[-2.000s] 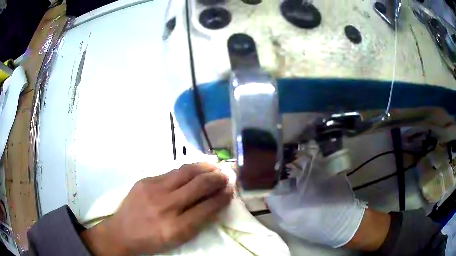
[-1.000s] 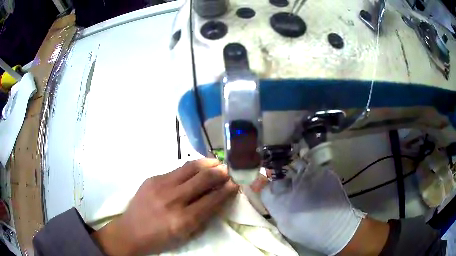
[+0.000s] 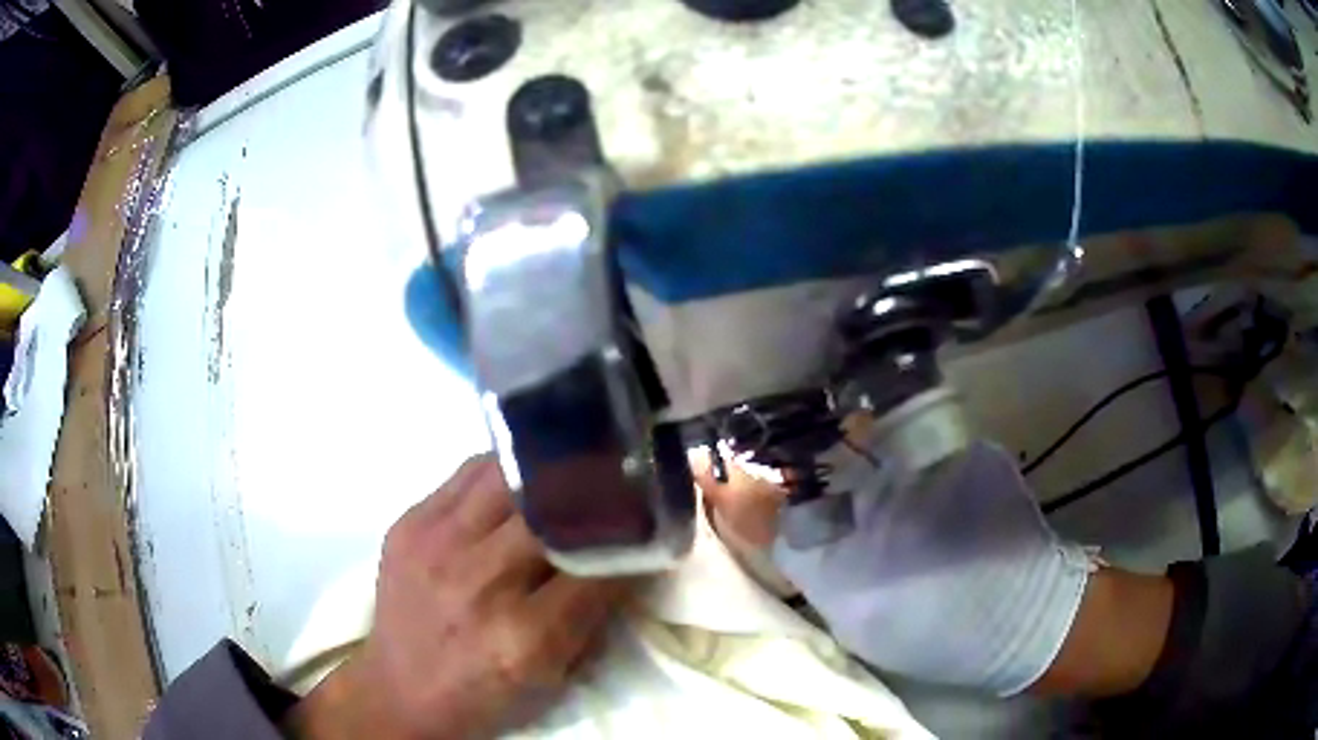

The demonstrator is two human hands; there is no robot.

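Note:
The cream garment piece (image 3: 708, 636) lies in folds under and in front of my hands. My left hand (image 3: 484, 600), bare, presses on the cloth left of the shiny metal cover (image 3: 567, 376); its fingertips are hidden behind that cover. My right hand (image 3: 932, 564), in a white glove with bare fingertips, is on the cloth's right side, its fingers close to the small metal parts under the sewing machine head (image 3: 838, 87). The needle and the cloth edge under it are hidden, so I cannot tell how the fingers grip.
The pale machine table (image 3: 268, 318) extends left to a brown worn edge (image 3: 94, 477). A white piece (image 3: 36, 390) lies beyond that edge. A black strap (image 3: 1188, 419) and a black cable (image 3: 1106, 477) are at the right. A thread runs down the front of the head.
The view has shifted, so the head and metal cover appear larger and further left, and the green spot is now hidden. Both hands stay at the cloth, with more cloth folds showing between them.

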